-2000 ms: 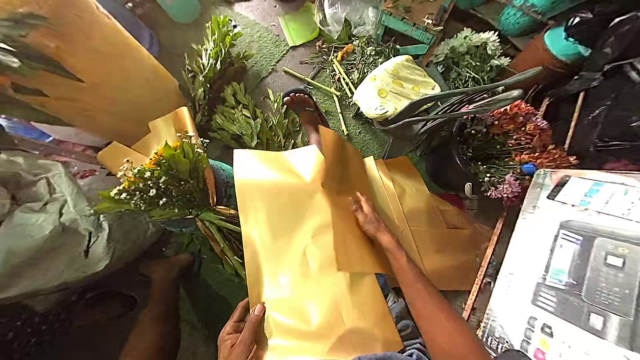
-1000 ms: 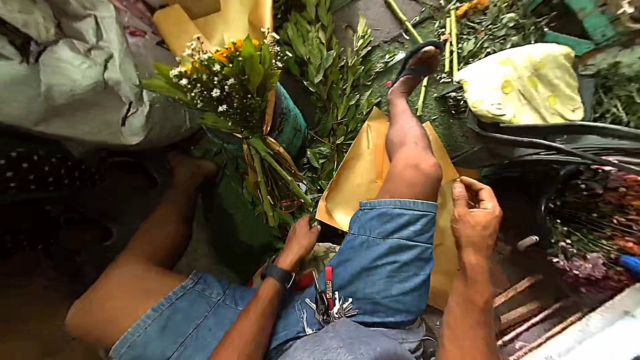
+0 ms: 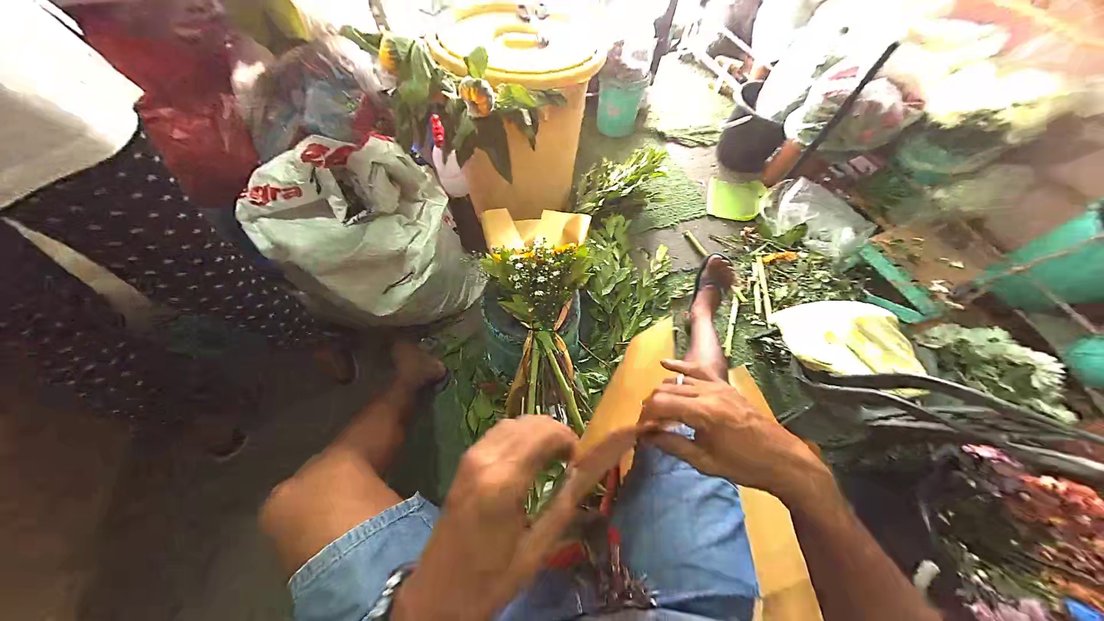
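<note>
A narrow fold of golden-brown wrapping paper [image 3: 623, 397] stands up between my hands, above my lap. My left hand [image 3: 509, 470], blurred, holds its near left edge. My right hand [image 3: 720, 423] grips the paper's right side with bent fingers. More of the same paper [image 3: 772, 535] lies beside my right thigh. Just beyond my hands, a bouquet [image 3: 542, 280] of small white and orange flowers with leaves leans on a dark teal bucket [image 3: 504, 332], its tied stems toward me and paper behind it. A bunch of keys hangs near my lap, partly hidden.
A full white sack [image 3: 362, 233] is at the left, near a person in dotted dark cloth [image 3: 198, 250]. A lidded yellow bin [image 3: 526, 129] stands ahead. Leafy branches [image 3: 625, 285] and cut stems cover the floor. To the right are a yellow-white bag [image 3: 849, 341], black handles [image 3: 940, 405] and flowers [image 3: 1026, 517].
Two seconds ago a large paper sheet was spread over my lap; now a narrow fold is between my hands. My hands are closer together than one second ago. The view has tilted up.
</note>
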